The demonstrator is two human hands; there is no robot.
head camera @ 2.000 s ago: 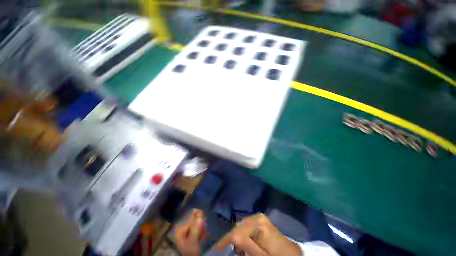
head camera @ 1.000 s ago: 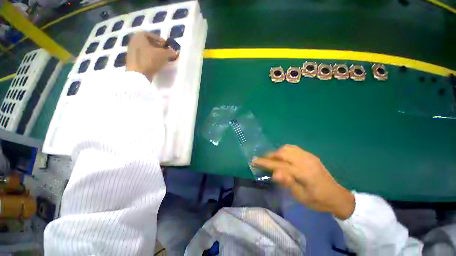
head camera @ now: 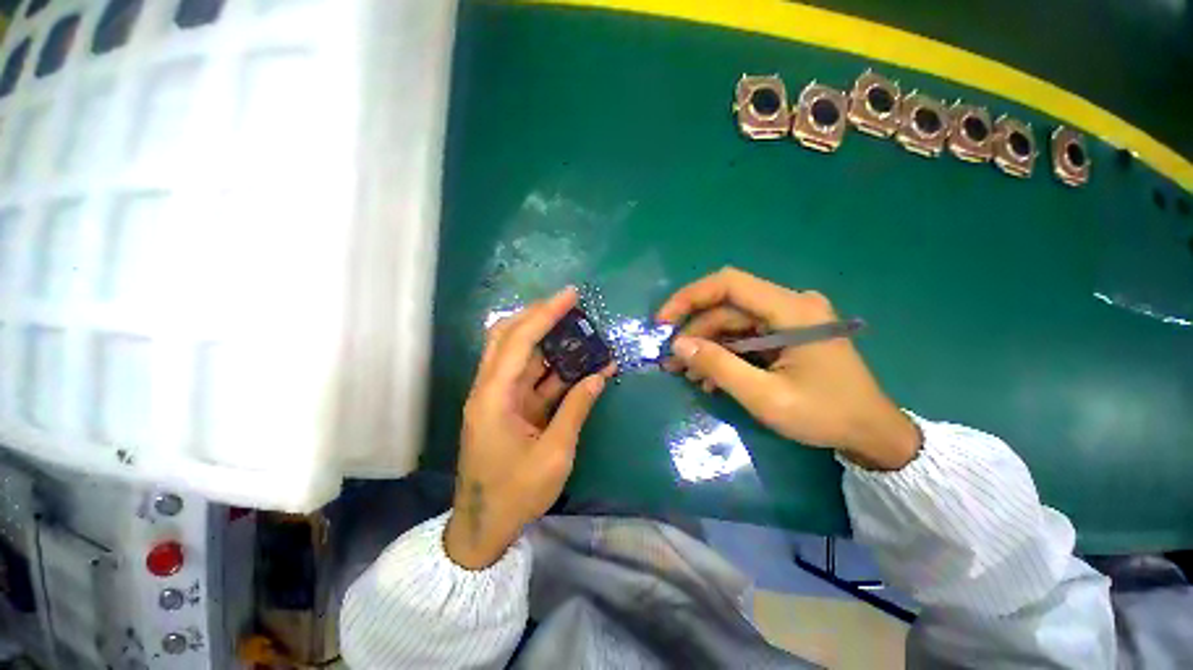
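My left hand (head camera: 517, 419) holds a black housing (head camera: 576, 346) between thumb and fingers, its inner face turned up, above the green mat (head camera: 628, 183). My right hand (head camera: 772, 360) holds slim grey tweezers (head camera: 798, 336), their rear end sticking out to the right; the tip is hidden by the fingers and glare. A clear film (head camera: 550, 246) lies on the mat around and behind my hands, with small specks in rows beside the housing. Another bright reflection of film (head camera: 709, 449) shows nearer me.
A white foam tray (head camera: 380, 262) stands at the left, with several black housings at its far edge. Several copper-coloured ring frames (head camera: 924, 123) lie in a row at the back right, by yellow tape (head camera: 785, 24). The machine panel with a red button (head camera: 165, 559) is at lower left.
My left hand has come from the foam tray to the mat with a black housing. My right hand now holds tweezers over the film. The view has shifted closer to the mat.
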